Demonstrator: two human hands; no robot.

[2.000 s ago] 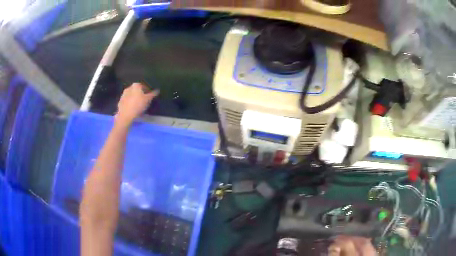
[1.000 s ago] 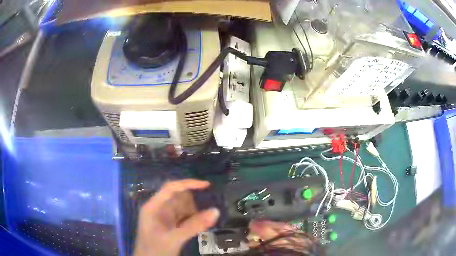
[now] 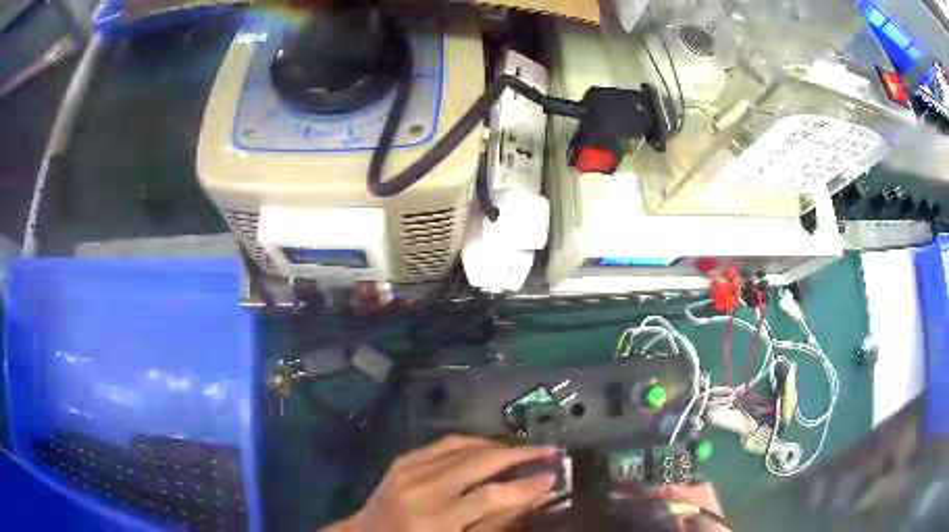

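My left hand (image 3: 447, 486) reaches in from the bottom, its fingers closed around a dark power adapter (image 3: 512, 473), mostly hidden by the fingers, at the pale test socket (image 3: 564, 473). Another dark block (image 3: 591, 476) stands just right of the fingertips. My right hand (image 3: 699, 507) is at the bottom edge, partly cut off and blurred, with a dark thin cable across it; its grip cannot be made out. Behind the hands lies the dark test fixture (image 3: 468, 390) with a small green circuit board (image 3: 533, 407) and a green light (image 3: 655, 396).
A blue bin (image 3: 135, 343) with rows of dark units stands left. Behind are a beige variac (image 3: 343, 177), a power strip (image 3: 517, 145) and a cream meter (image 3: 697, 234) under a clear box. White and red leads (image 3: 801, 364) coil right. Loose connectors (image 3: 323, 362) lie beside the bin.
My left hand went from beyond the bin to the fixture with a black adapter, then further right and down to the socket. The view swung right. My right hand stayed by the socket.
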